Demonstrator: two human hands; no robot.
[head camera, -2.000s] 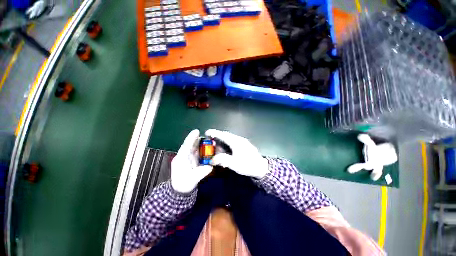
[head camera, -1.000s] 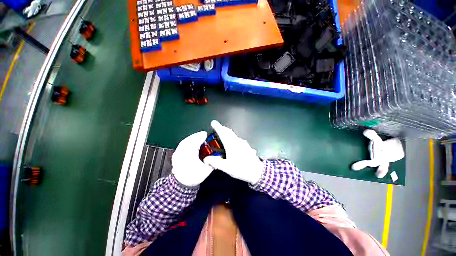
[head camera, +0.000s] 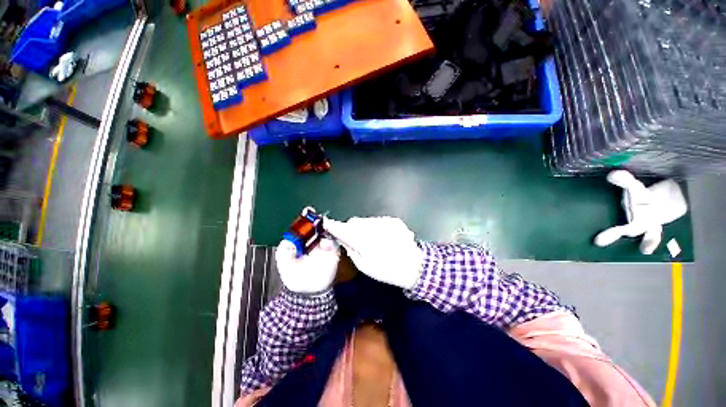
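A coil assembly (head camera: 303, 229) with copper-coloured windings and blue ends is held up in front of my lap. My left hand (head camera: 308, 266), in a white glove, is shut on it from below. My right hand (head camera: 380, 250), also gloved, is at its right side with the fingertips together; whether they hold a small part or touch the coil cannot be told. Blue parts (head camera: 231, 60) with pale patterned faces stand in rows on the orange board (head camera: 318, 71).
A blue bin (head camera: 454, 127) holds black parts (head camera: 478, 63). Coil assemblies (head camera: 313, 157) sit below the board; several more (head camera: 123, 197) lie on the green conveyor (head camera: 159, 262). Clear trays (head camera: 637, 79) and a spare white glove (head camera: 646, 211) are at right. A smaller blue bin (head camera: 294, 131) is under the board.
The coil assembly is now tilted and more exposed, low in my left hand. My right hand has moved from wrapping it to its right side. The view has turned, so the surroundings have shifted.
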